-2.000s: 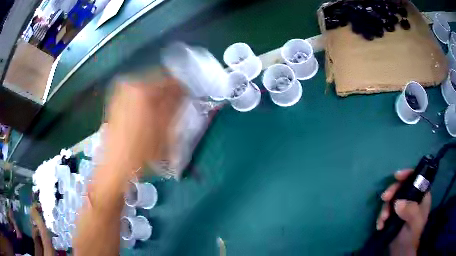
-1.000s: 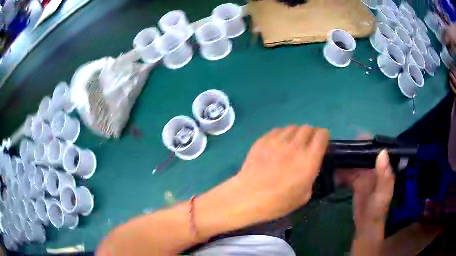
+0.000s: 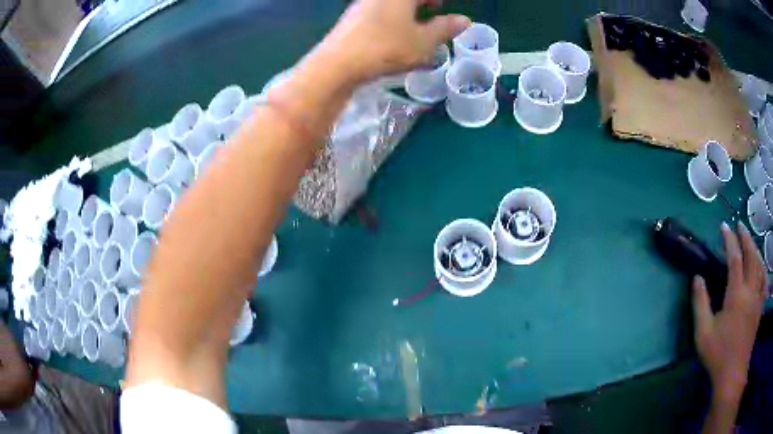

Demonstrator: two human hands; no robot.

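Observation:
My left hand (image 3: 407, 38) is at the top edge, partly cut off, fingertips by the rim of a white housing (image 3: 472, 93) group; whether it grips anything is unclear. My right hand (image 3: 733, 305) is at the right, fingers spread and straight, beside the rear end of the black screwdriver (image 3: 688, 254), which lies on the bench. Two white housings with spoked silver centres stand upright mid-bench, one at the left (image 3: 465, 257) with a thin red lead wire, the other (image 3: 525, 225) touching it.
A clear screw bag (image 3: 352, 157) lies beneath my left forearm. Many white housings (image 3: 110, 263) fill the left side, beside a white heap (image 3: 30, 229). Cardboard (image 3: 670, 110) with black parts (image 3: 653, 51) is at the back right. More housings (image 3: 710, 169) stand at the right edge. A person's arm shows lower left.
My left hand has left the screwdriver and moved to the back housings. The screwdriver, held up in both hands a second ago, is down on the bench at the right.

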